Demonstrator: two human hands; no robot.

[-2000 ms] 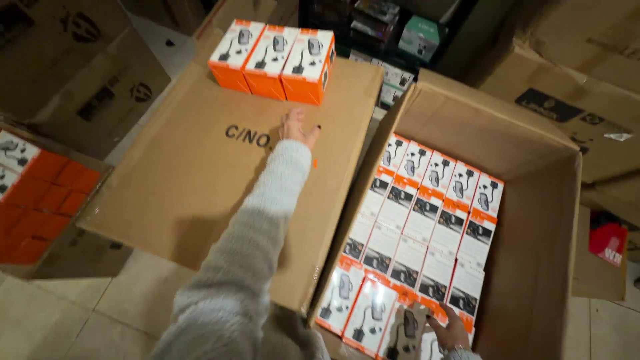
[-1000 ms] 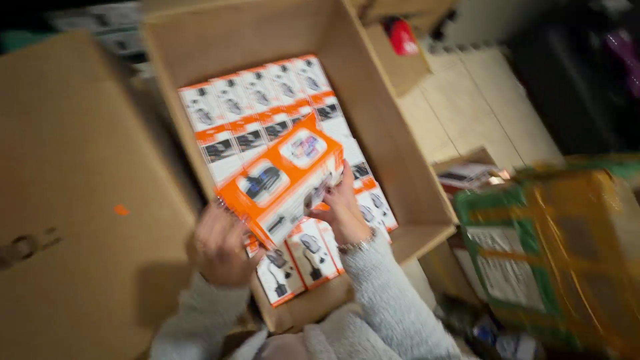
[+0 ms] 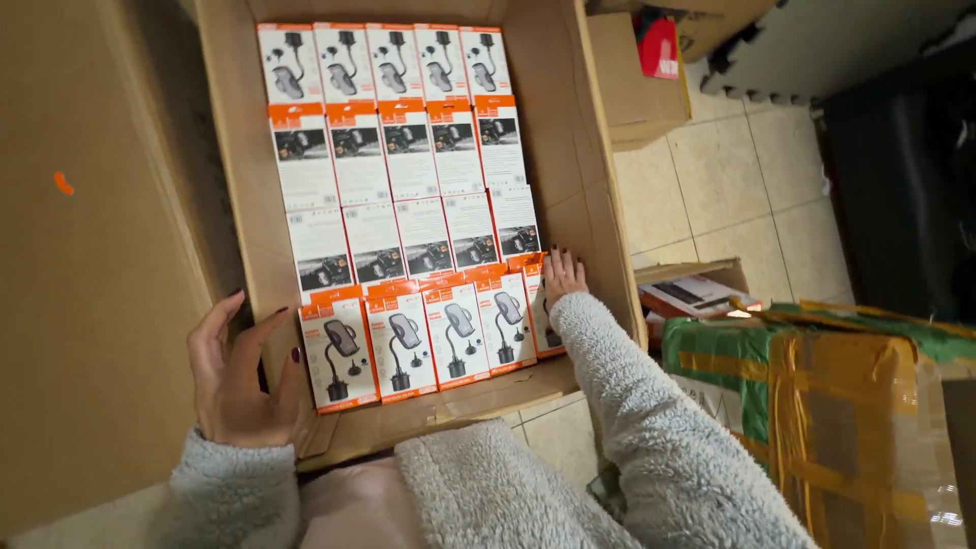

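Observation:
An open cardboard carton point(image 3: 583, 175) holds four rows of white and orange phone-mount boxes point(image 3: 406, 339). The top and bottom rows show pictures of gooseneck phone holders; the middle rows show mostly white panels with dark photos. My right hand point(image 3: 564, 274) rests on the rightmost box of the row closest to me, beside the carton's right wall, and partly covers it. Over the carton's near left edge, my left hand point(image 3: 248, 374) is spread with nothing in it, just left of the bottom-left box.
Left of the carton lies a large brown cardboard surface point(image 3: 84, 252). At the lower right stands a parcel point(image 3: 846, 427) wrapped in green and yellow tape. Behind it is a small open box point(image 3: 690, 293) with packages. Another cardboard box point(image 3: 633, 91) stands on the tiled floor point(image 3: 732, 183).
The orange and white box held by both hands one second ago is no longer in them. My hands have moved apart, left to the carton's edge and right to the near row.

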